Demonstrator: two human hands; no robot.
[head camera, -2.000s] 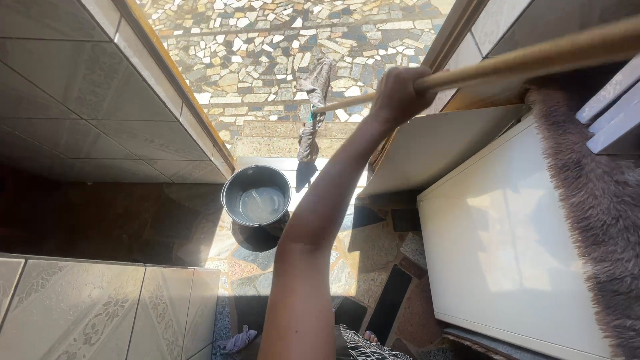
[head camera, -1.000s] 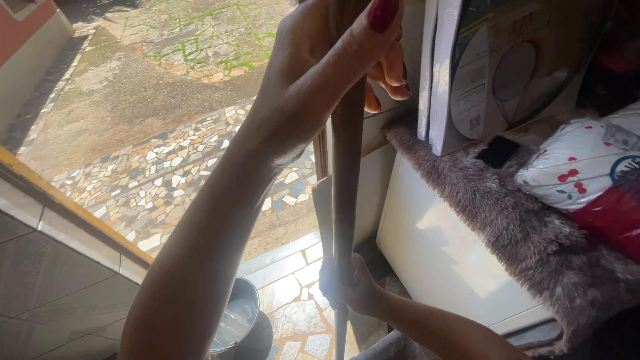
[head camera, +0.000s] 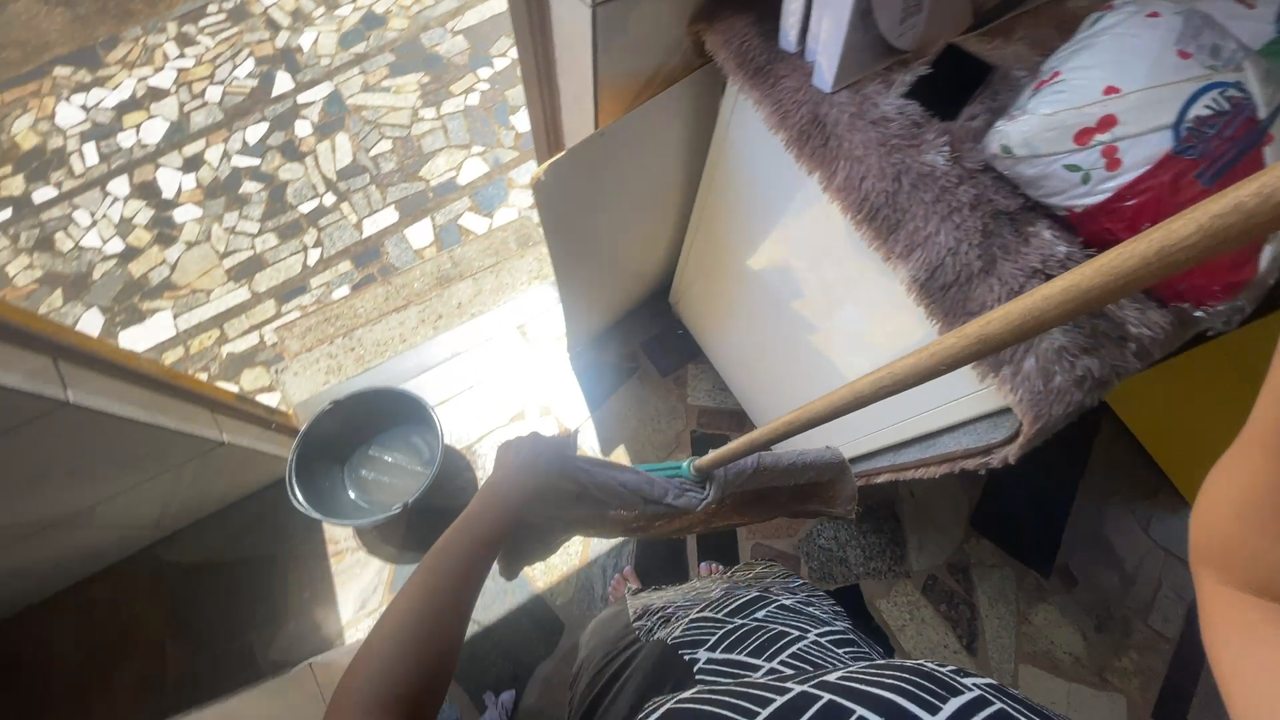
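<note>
My left hand (head camera: 540, 470) grips one end of a grey cloth (head camera: 760, 485) wrapped around the green head (head camera: 665, 468) of a floor squeegee. The squeegee's wooden handle (head camera: 960, 345) slants up to the right edge of the view. At that edge only my right arm shows; the right hand is out of view. Left of my left hand, a dark bucket (head camera: 365, 455) with some liquid in it stands on the floor.
A white appliance (head camera: 830, 290) with a furry cover (head camera: 900, 190) stands on the right, with a printed plastic bag (head camera: 1130, 140) on top. A tiled wall (head camera: 130, 430) is at left. Beyond the doorway lies mosaic stone paving (head camera: 300, 170).
The squeegee has swung so that its cloth-covered head is near my body. My left hand is now on the cloth. The view has shifted.
</note>
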